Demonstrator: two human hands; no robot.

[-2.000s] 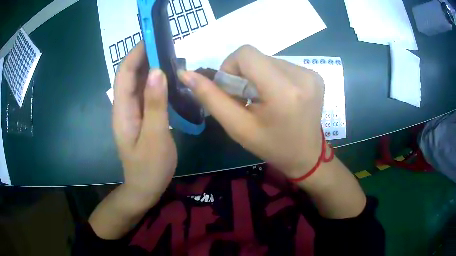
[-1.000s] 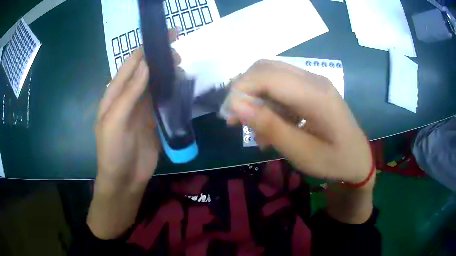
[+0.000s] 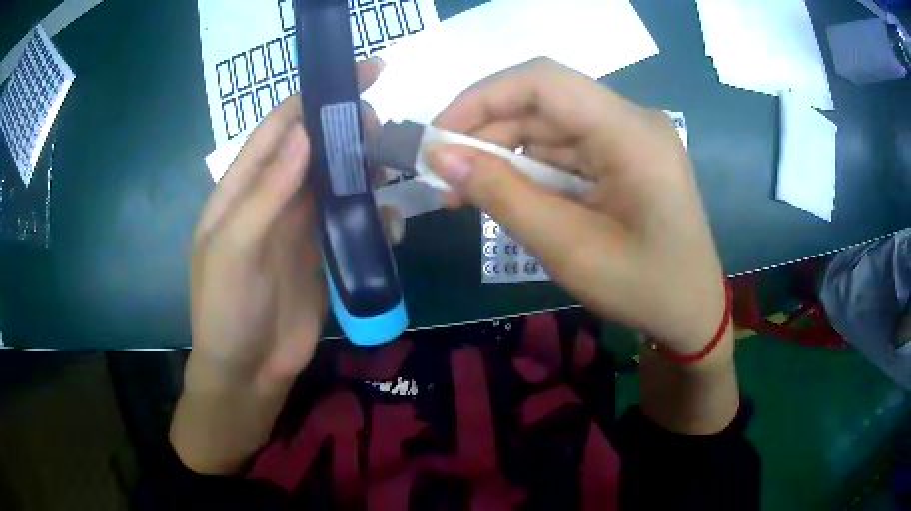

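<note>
My left hand [image 3: 262, 240] holds a long black handheld device [image 3: 358, 245] with a bright blue lower end, over the bench. A grey striped text label [image 3: 343, 148] lies on the device's black face. My right hand [image 3: 609, 200], with a red bracelet, grips a blade tool [image 3: 400, 143] by its white handle. The dark flat tip is at the device's right edge beside the label; whether it touches cannot be told. The device's upper end is cut off by the picture's top edge.
A rectangular frame label sheet [image 3: 235, 85] and a white sheet [image 3: 559, 40] lie behind the device. A round symbol label sheet [image 3: 504, 261] is partly under my right hand. A small grid sheet [image 3: 35, 100] is far left, plain papers [image 3: 764, 45] upper right. A person's grey sleeve or clothing [image 3: 869, 294] shows at right.
The device has turned so its labelled black face shows, with its blue end lower and nearer me. My right hand moved right, then back left and up to the device with the blade.
</note>
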